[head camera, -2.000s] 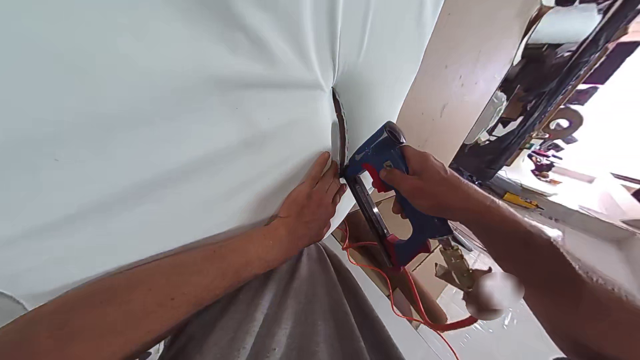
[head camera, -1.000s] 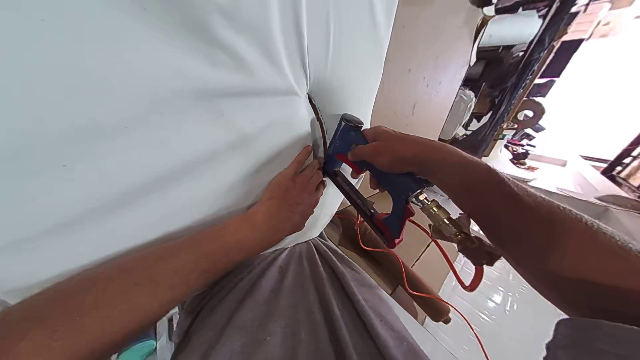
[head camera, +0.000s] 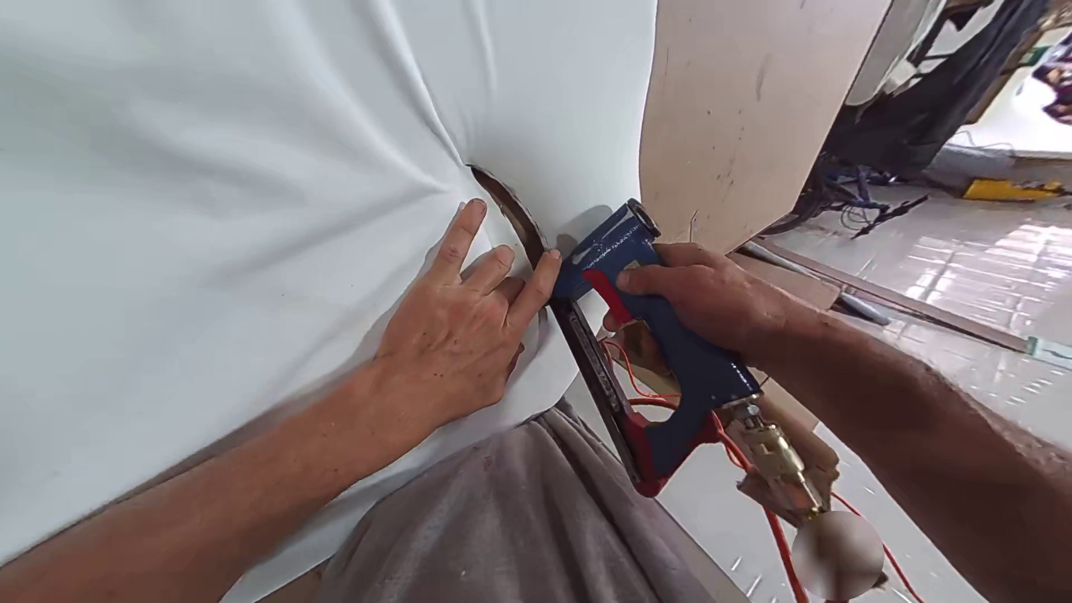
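Note:
A blue pneumatic staple gun (head camera: 682, 352) with a red trigger is gripped in my right hand (head camera: 712, 293). Its nose meets the pale upholstery material (head camera: 209, 193) at the lower end of a narrow dark slit (head camera: 511, 209). Flat on the material, just left of the slit, rests my left hand (head camera: 456, 335) with fingers spread, one fingertip close to the gun's nose. It holds nothing visible. A brass air fitting (head camera: 775, 456) joins the gun's handle to an orange-red hose (head camera: 783, 544). Whether a staple sits at the nose is hidden.
A light board (head camera: 745, 109) borders the material on the right. Beyond it, dark cloth (head camera: 896, 126), a metal tube (head camera: 863, 308) and a yellow object (head camera: 1009, 189) lie by the glossy tiled floor (head camera: 988, 260). Grey-brown cloth (head camera: 502, 519) covers my lap; cardboard is beneath the gun.
The fingers of my left hand have spread apart on the material. The staple gun remains in my right hand beside the slit. The view has moved closer.

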